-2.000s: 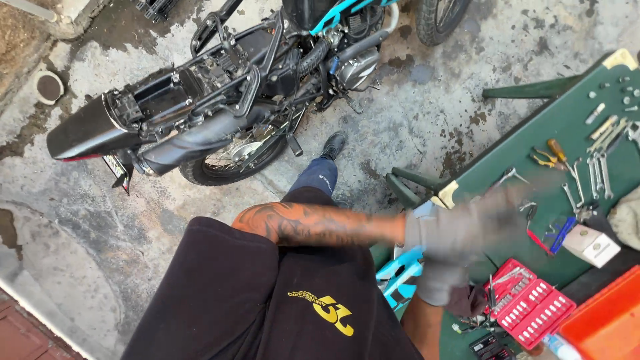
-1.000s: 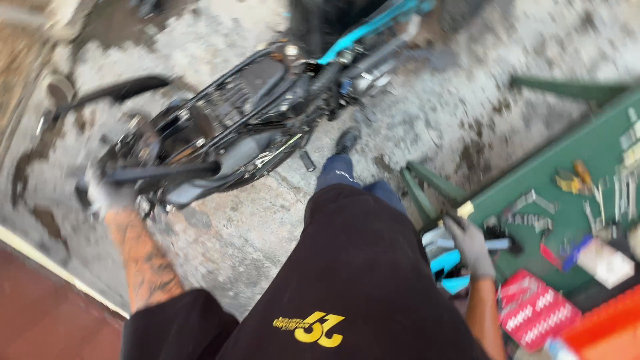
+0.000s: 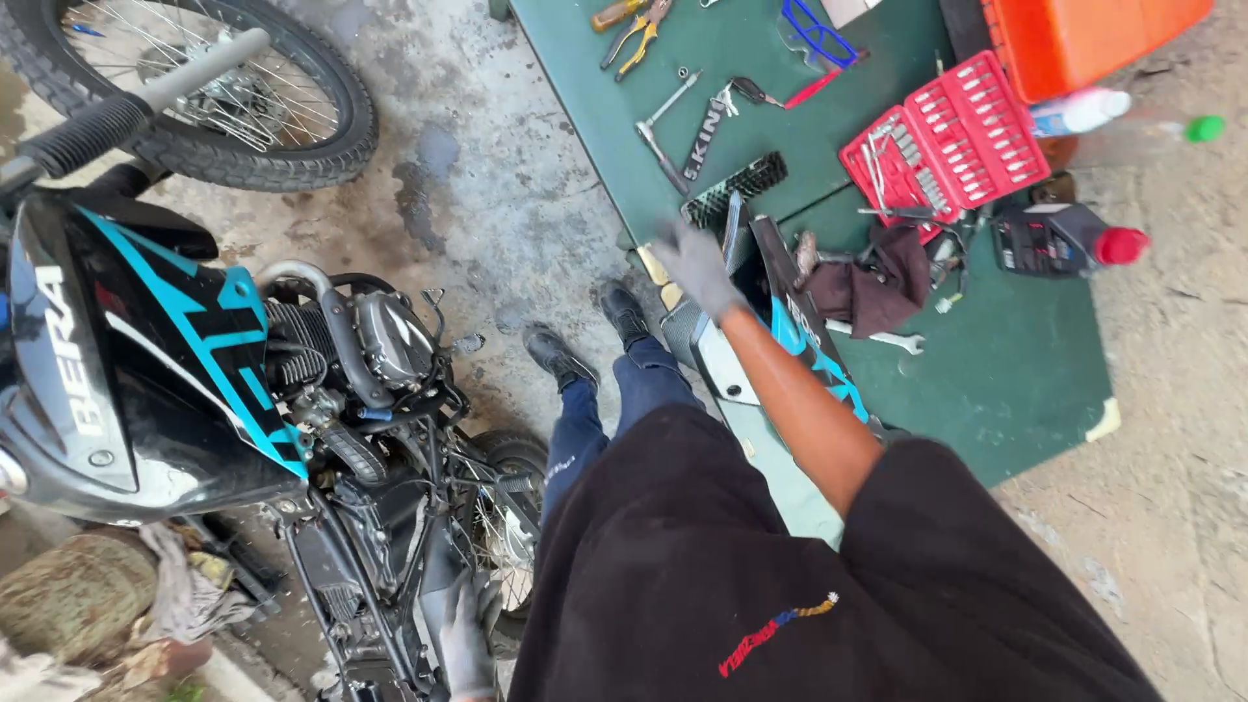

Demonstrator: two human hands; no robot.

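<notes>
My right hand [image 3: 694,263], in a grey glove, is at the corner of the green table [image 3: 1033,380], fingers a little apart with nothing seen in them. Beside it lie a black, white and turquoise motorcycle fairing panel [image 3: 809,336] and a black-bristled brush [image 3: 736,187]. At the lower left, my left hand [image 3: 466,624], also gloved, is against or just over the rear of the motorcycle, its fingers extended and apart. The bare frame tubes [image 3: 336,585] run beside it. The black tank [image 3: 127,390] with turquoise trim and the engine [image 3: 385,341] are further forward.
On the table are pliers [image 3: 639,39], a ratchet [image 3: 665,146], a red socket set [image 3: 960,146], a dark rag [image 3: 877,283], a wrench [image 3: 882,336], an oil bottle [image 3: 1048,239] and an orange case [image 3: 1092,39]. The front wheel [image 3: 244,88] is upper left; a stone [image 3: 78,595] lies lower left.
The view has turned strongly toward the table and the motorcycle's front. Two seconds ago both hands were together by the table; one second ago they were apart, the left at the motorcycle's rear.
</notes>
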